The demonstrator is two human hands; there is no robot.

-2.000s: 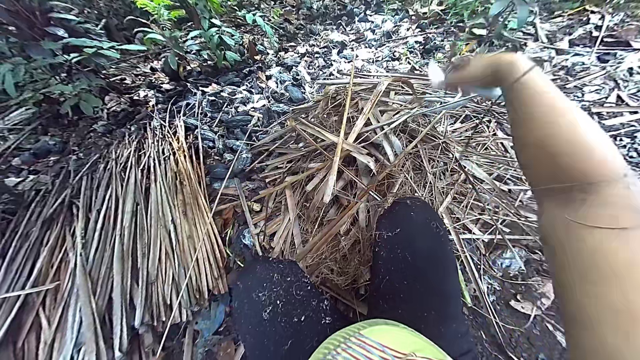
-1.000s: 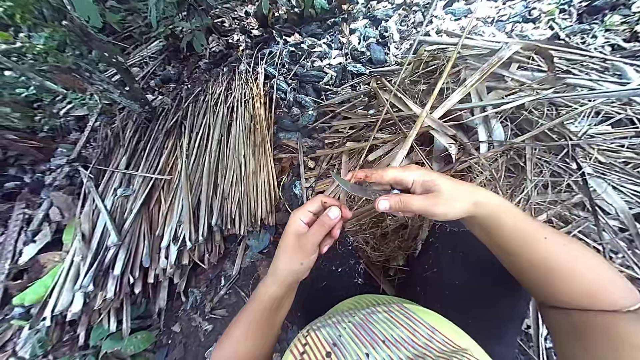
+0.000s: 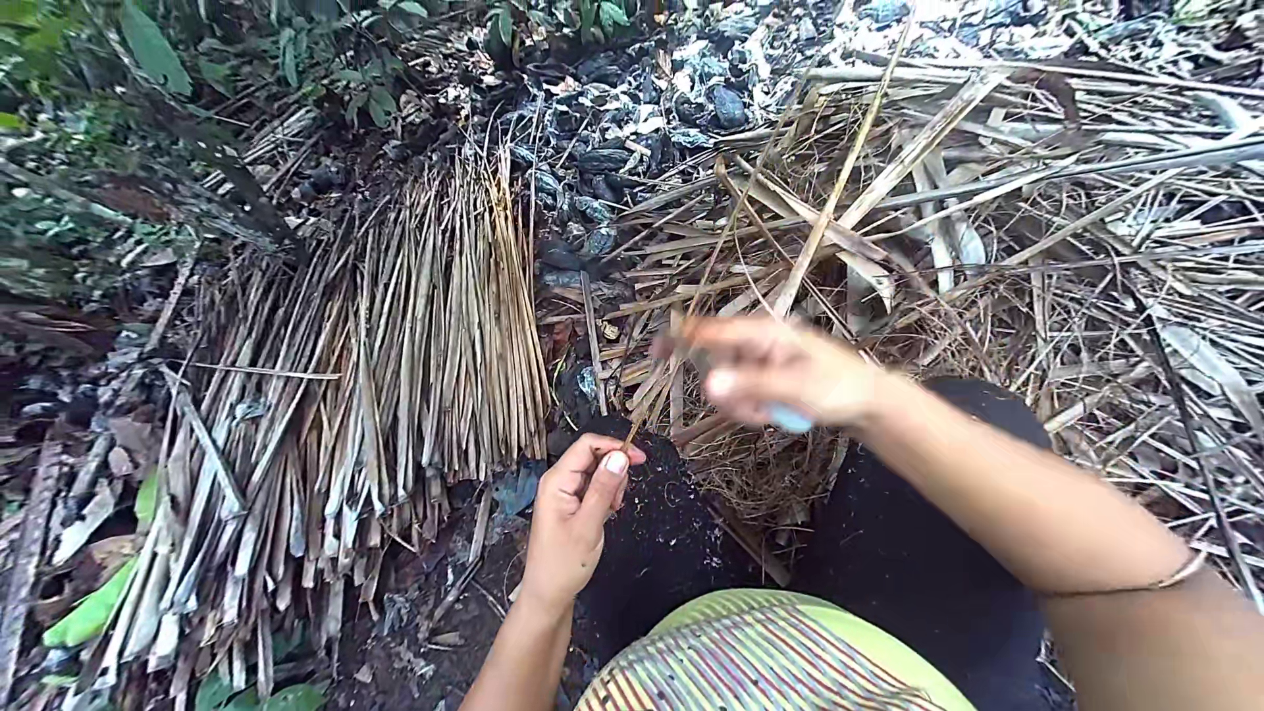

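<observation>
My left hand [image 3: 585, 494], low at the centre, pinches the lower end of a thin brown plant strip [image 3: 637, 420] between thumb and forefinger. The strip slants up and right toward my right hand [image 3: 780, 375], which is blurred and curled round a tool with a pale blue handle [image 3: 790, 418]; its blade is too blurred to make out. Left of my hands lies a layer of dry leaf stalks [image 3: 425, 355], side by side. Beyond my right hand is a tangled heap of dry leaf strips and fibres [image 3: 948, 237].
My dark-clothed knees [image 3: 913, 523] are below the heap, with a striped yellow-green garment [image 3: 770, 652] between them and me. Dark and pale husk-like litter [image 3: 681, 99] covers the ground ahead. Green leafy plants [image 3: 158, 49] grow at the upper left.
My right arm was stretched out to the upper right two seconds ago, then came in beside my left hand with a curved blade showing. Now the right hand is farther up from the left.
</observation>
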